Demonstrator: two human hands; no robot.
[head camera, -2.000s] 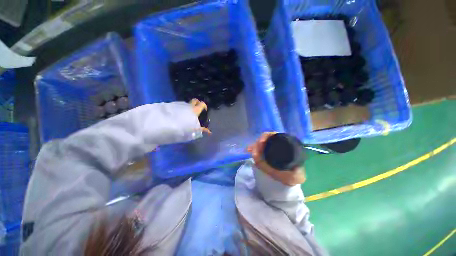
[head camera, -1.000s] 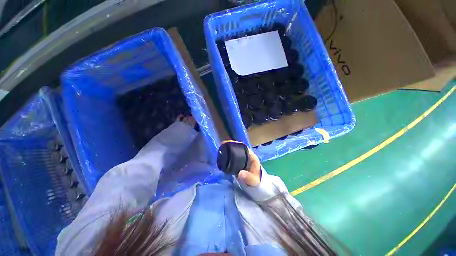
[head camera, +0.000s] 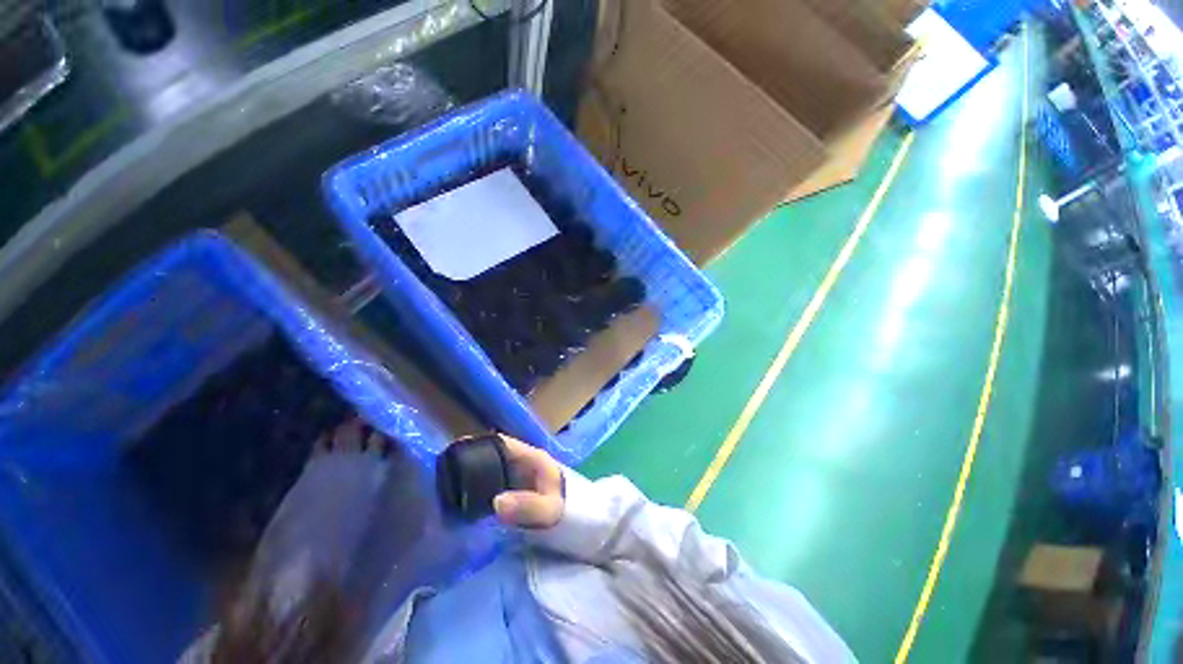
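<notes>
My right hand (head camera: 532, 483) holds a black cylindrical unit (head camera: 475, 477) in front of my body, near the corner between two blue crates. My left hand (head camera: 350, 438) is down inside the left blue crate (head camera: 78, 350), dim and blurred at the edge of the dark units (head camera: 221, 435); I cannot tell what its fingers hold. The right blue crate (head camera: 701, 301), lined with clear film, holds black units (head camera: 519, 318) in rows, with a white paper sheet (head camera: 476, 223) on them and a brown cardboard sheet (head camera: 594, 368) at its near end.
An open brown carton (head camera: 707, 117) stands beyond the right crate. A round black object (head camera: 676, 374) shows beside that crate's near corner. Green floor (head camera: 778, 454) with yellow lines runs along the right. A small brown box (head camera: 1061, 568) lies at the far right. A metal post (head camera: 529, 59) stands behind.
The view has swung right, so the crates appear further left and the aisle shows. My right hand still holds its black unit. My left hand stays in the left crate.
</notes>
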